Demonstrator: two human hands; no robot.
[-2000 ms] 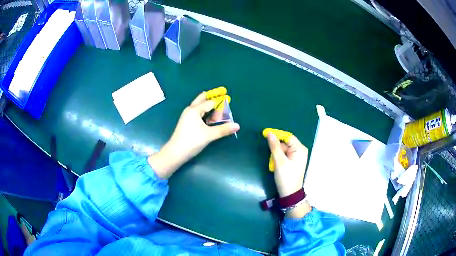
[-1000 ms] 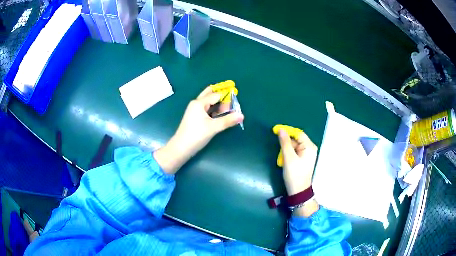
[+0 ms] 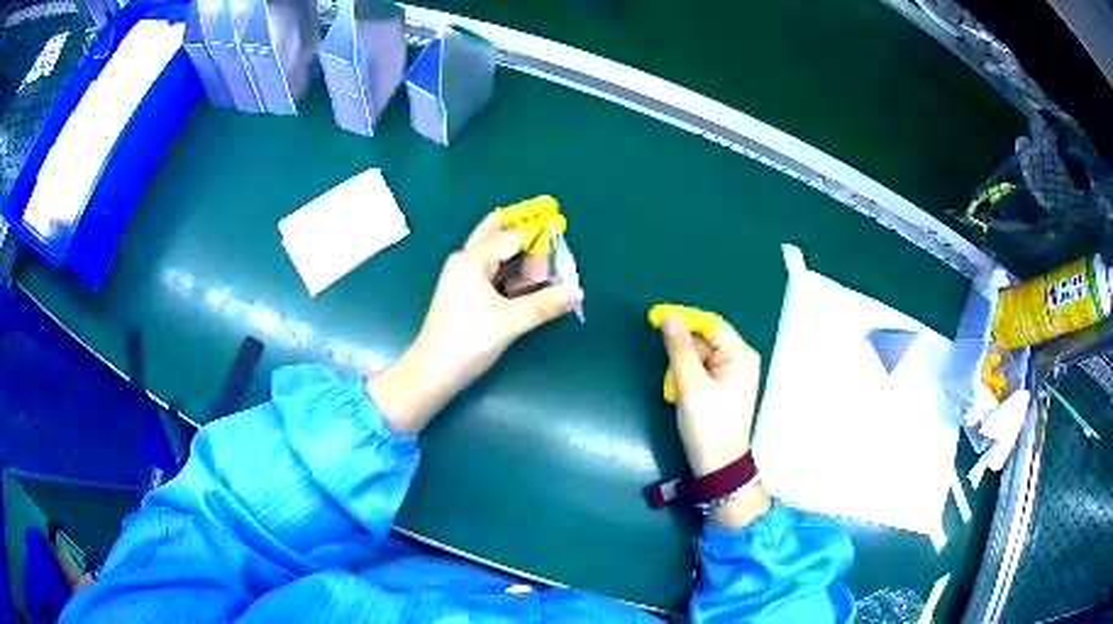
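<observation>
My left hand (image 3: 476,293), with yellow finger cots, grips a small shiny grey tapered mirror piece (image 3: 561,266) between thumb and fingers. The piece is held above the green mat, seen nearly edge-on and partly hidden by the fingers. My right hand (image 3: 712,384) is to the right of it, apart from the piece, with yellow cots on its fingers. Its thumb and fingers are closed together and nothing shows in them.
White card (image 3: 345,232) lies left on the mat. Blue tray (image 3: 108,213) with white sheets is far left. Grey tapered blocks (image 3: 452,85) stand at the back. White sheet (image 3: 854,427) with a grey triangle (image 3: 892,347) lies right, beside a yellow can (image 3: 1052,302).
The mirror piece in my left hand has turned from showing its face to nearly edge-on. Both hands keep about the same places over the mat; the view has shifted slightly.
</observation>
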